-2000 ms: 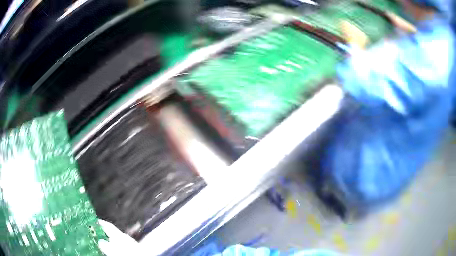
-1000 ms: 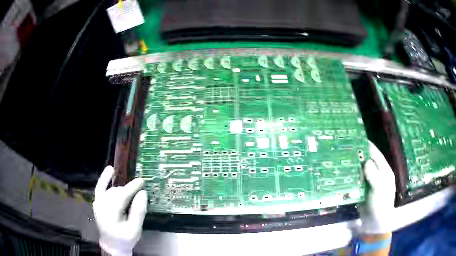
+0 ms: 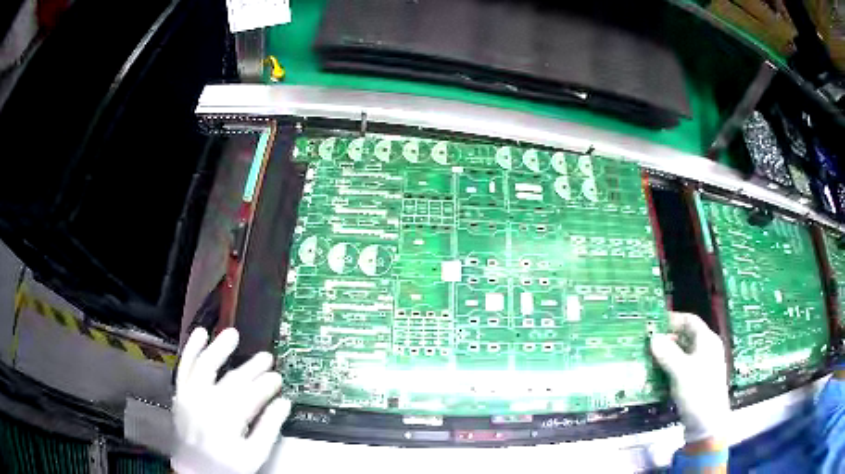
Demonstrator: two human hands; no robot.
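Note:
A large green circuit board [image 3: 482, 278] lies in a black carrier with red-brown end bars [image 3: 243, 250], across the middle of the view. Pale round marks show along its far edge and left side. My left hand [image 3: 227, 407], in a white glove, is at the carrier's front left corner with its fingers apart and nothing seen in it. My right hand [image 3: 693, 375], white-gloved with a blue band at the wrist, has bent fingers at the board's right edge. Its fingertips overlap the edge; whether they grip it is unclear.
A second green board [image 3: 774, 296] in a carrier lies to the right. A silver rail [image 3: 417, 120] runs behind the boards. Black flat sheets [image 3: 500, 51] are stacked on a green shelf beyond. A deep black tote [image 3: 102, 185] stands left. A blue sleeve [image 3: 831, 417] shows at the right edge.
The board sits lower within the carrier frame, and more carrier shows at its left. My left hand has spread its fingers off the board's left edge. My right fingers have curled in.

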